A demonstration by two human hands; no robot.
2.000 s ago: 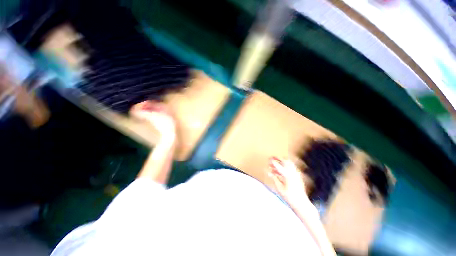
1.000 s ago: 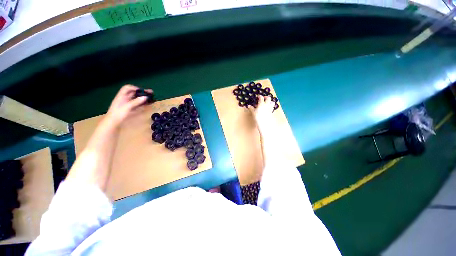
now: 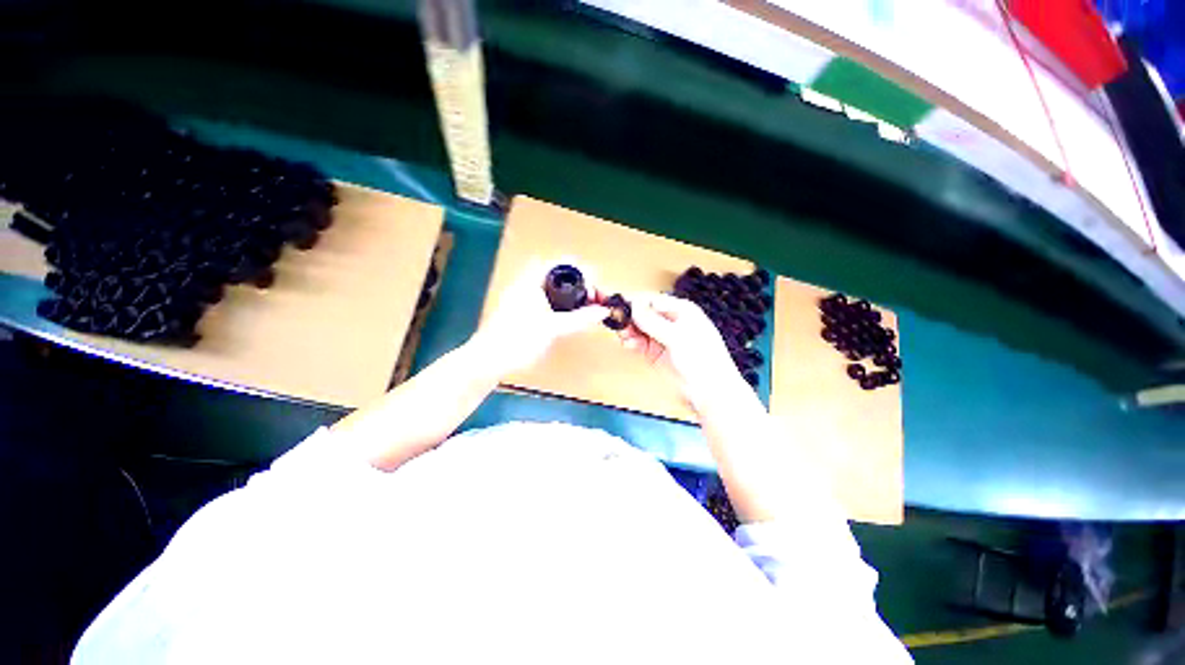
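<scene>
My left hand [image 3: 526, 321] holds a black housing [image 3: 565, 287], its open round end facing up, above the middle board [image 3: 591, 240]. My right hand [image 3: 673, 335] holds a smaller black ring [image 3: 616, 312] between its fingertips, just right of the housing. The two parts are close together; I cannot tell if they touch. A cluster of black housings [image 3: 730, 307] lies on the right part of the middle board, partly hidden by my right hand. Loose black rings [image 3: 858, 340] lie on the right-hand board [image 3: 832, 442].
The left-hand board [image 3: 370, 260] carries dense rows of black pieces [image 3: 182, 234] and sits over another board. A post with a yellowish strip [image 3: 460, 124] stands behind the boards. A white shelf edge [image 3: 962, 143] crosses the upper right. A bin of small parts [image 3: 719, 504] shows below the bench edge.
The view has swung left, showing the left-hand board. My right hand has left the ring cluster and now holds a ring. Both hands have come together over the middle board.
</scene>
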